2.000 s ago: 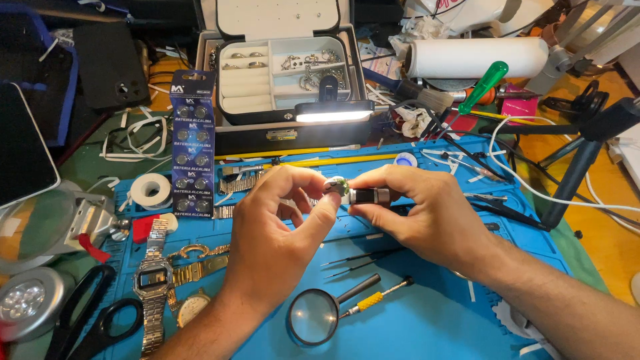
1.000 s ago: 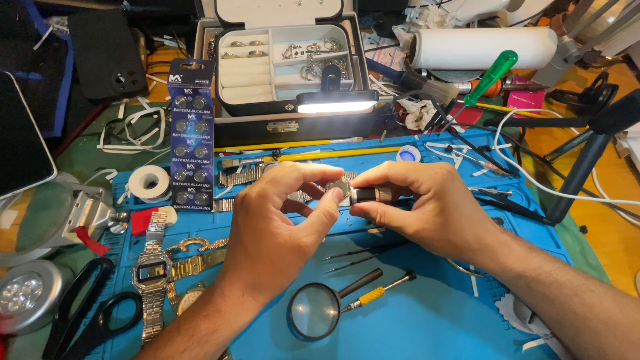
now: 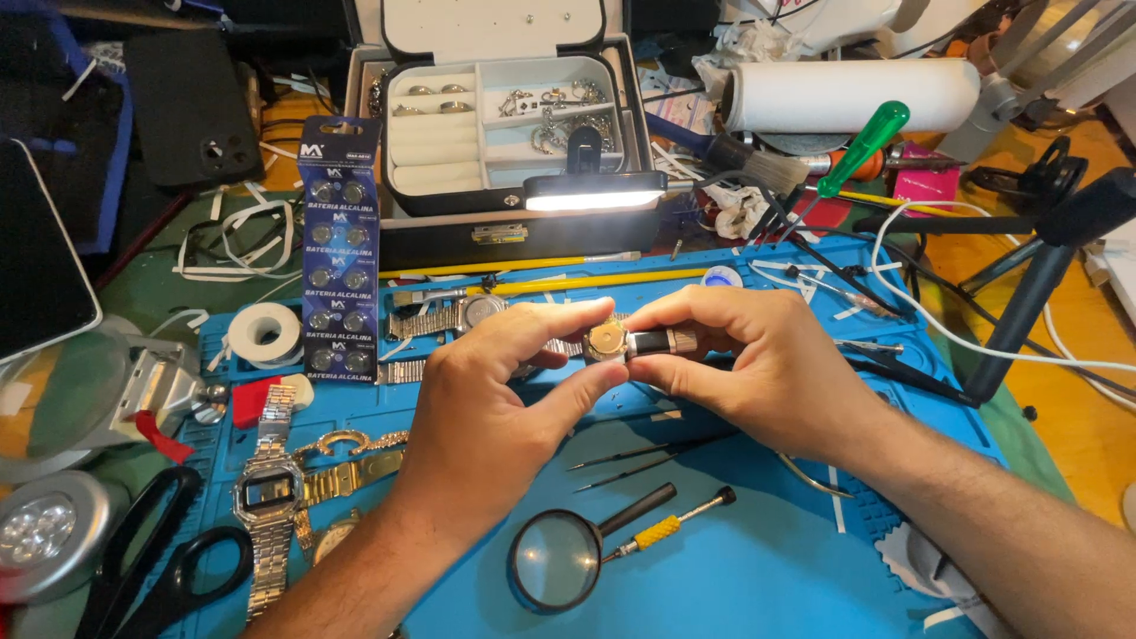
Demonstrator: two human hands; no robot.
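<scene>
Between my two hands is a small gold-toned watch (image 3: 607,339) with a dark strap or band section (image 3: 657,342) and a ribbed metal end. My left hand (image 3: 506,399) pinches the watch's left edge between thumb and index finger. My right hand (image 3: 763,364) grips the dark section with thumb and fingers. Below them on the blue mat lie a round magnifying glass (image 3: 556,561), a screwdriver with a yellow knurled grip (image 3: 658,532) and dark pointed tweezers (image 3: 635,463). A steel digital watch (image 3: 268,491) rests left of my left forearm.
Behind the mat stands an open jewelry box (image 3: 435,177) near a lit lamp (image 3: 595,191). A button-cell blister card (image 3: 341,257) is at the left, with black-handled scissors (image 3: 177,568) nearer. At the right are a black stand (image 3: 1021,293), a white cable (image 3: 941,328) and a green-handled screwdriver (image 3: 865,146).
The held watch has tilted so that its round gold-toned face or back shows more plainly. Both hands stay at about the same place, still holding it.
</scene>
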